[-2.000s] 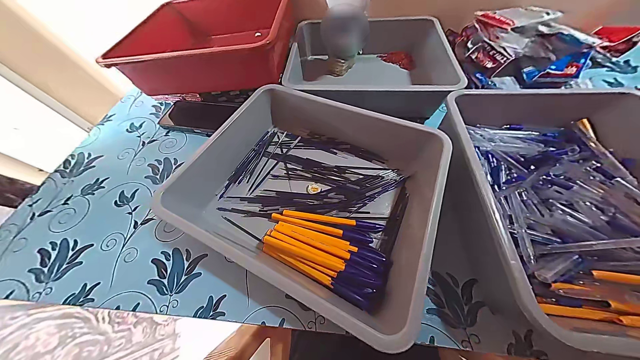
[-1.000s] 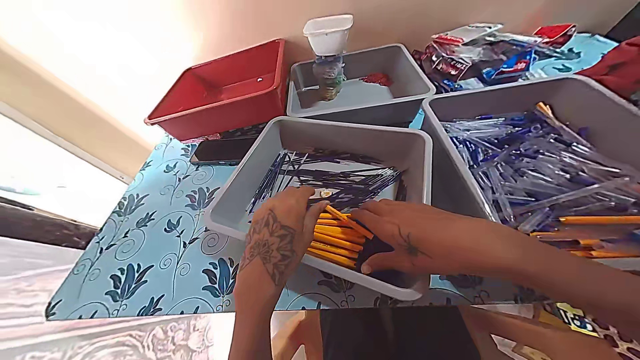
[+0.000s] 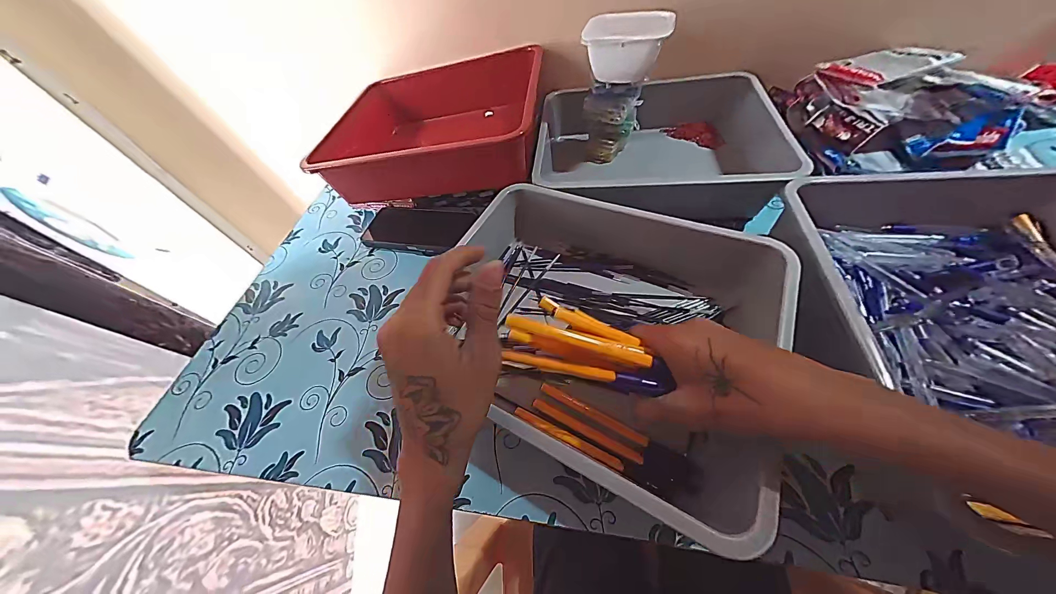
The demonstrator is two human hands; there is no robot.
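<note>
A grey plastic bin [image 3: 643, 216] stands in front of me with many thin dark pen refills [image 3: 610, 285] lying in it. My right hand [image 3: 693, 371] is closed around the capped ends of several orange pens with blue caps [image 3: 577, 338], lifted inside the bin. Beside the tips of that bunch, over the bin's left side, my left hand [image 3: 450, 338] is raised with its fingers apart and nothing seen in it. More orange pens [image 3: 586, 429] lie at the bin's near side, below the right hand, their caps in shadow.
Behind stand a red bin [image 3: 429, 165] and a grey bin [image 3: 672, 169] with a white tub [image 3: 627, 49] on stacked items. A dark phone-like slab [image 3: 421, 229] lies on the flowered tablecloth [image 3: 330, 330]. At right are a grey bin of clear pens [image 3: 949, 305] and a heap of wrappers [image 3: 899, 107].
Part of the orange bunch has been lifted from the bin's near side by my right hand. My left hand, on the pens one second ago, has moved off them to the left.
</note>
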